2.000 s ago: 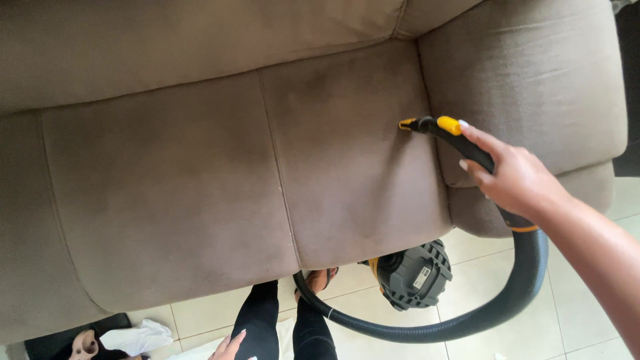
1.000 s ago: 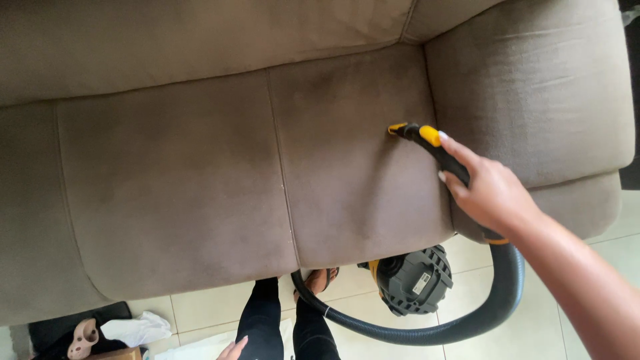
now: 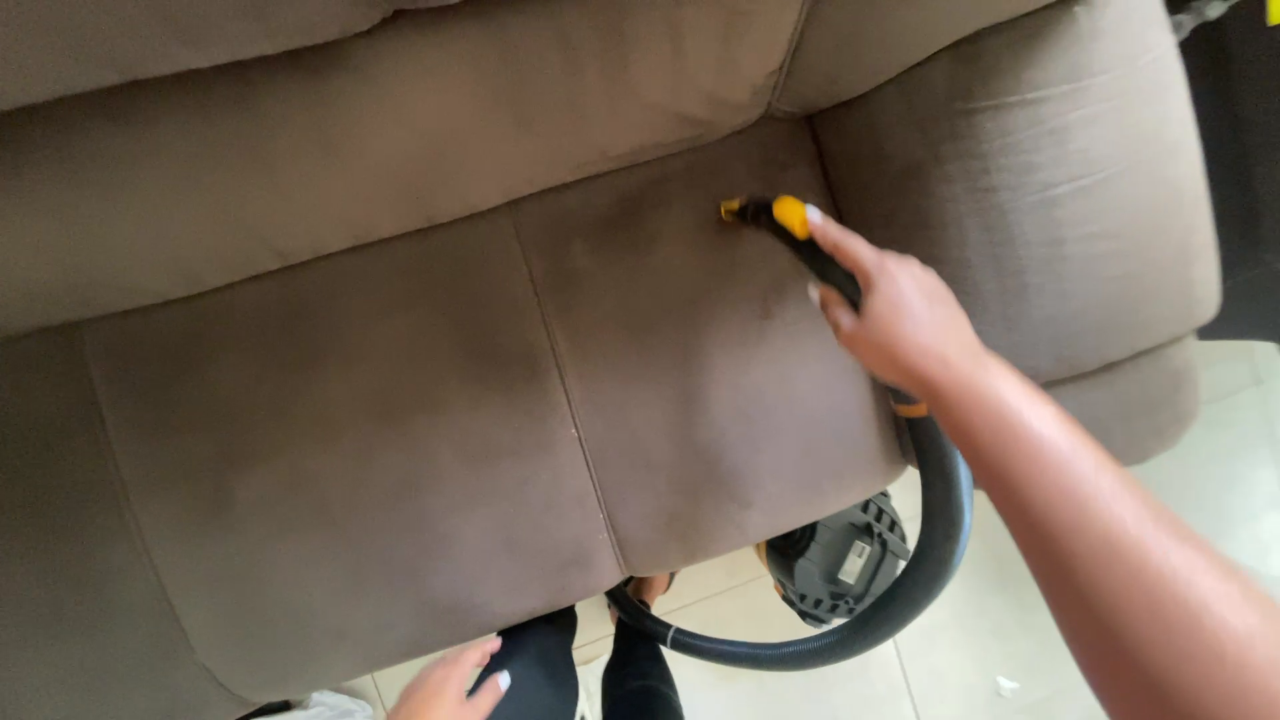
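My right hand [image 3: 895, 310] grips the black handle of a vacuum hose wand [image 3: 815, 245] with a yellow part near the index fingertip. The wand's small yellow-edged nozzle [image 3: 733, 210] is over the right seat cushion [image 3: 700, 380] of a brown fabric sofa, toward its backrest; whether it touches the fabric is hard to tell. From the handle a black corrugated hose [image 3: 945, 520] curves down and left, below the sofa's front edge. My left hand [image 3: 450, 690] holds nothing, its fingers apart, beside my leg in black trousers at the bottom.
A grey and black vacuum machine [image 3: 840, 560] stands on the tiled floor [image 3: 1000, 600], partly under the hose. The padded armrest [image 3: 1040, 220] rises at the right and the backrest [image 3: 450, 130] runs behind the seats. A white cloth [image 3: 325, 706] lies at the bottom left.
The nozzle has moved toward the backrest on the right seat cushion, with my right hand still around the handle. The view has shifted. More of my left hand shows.
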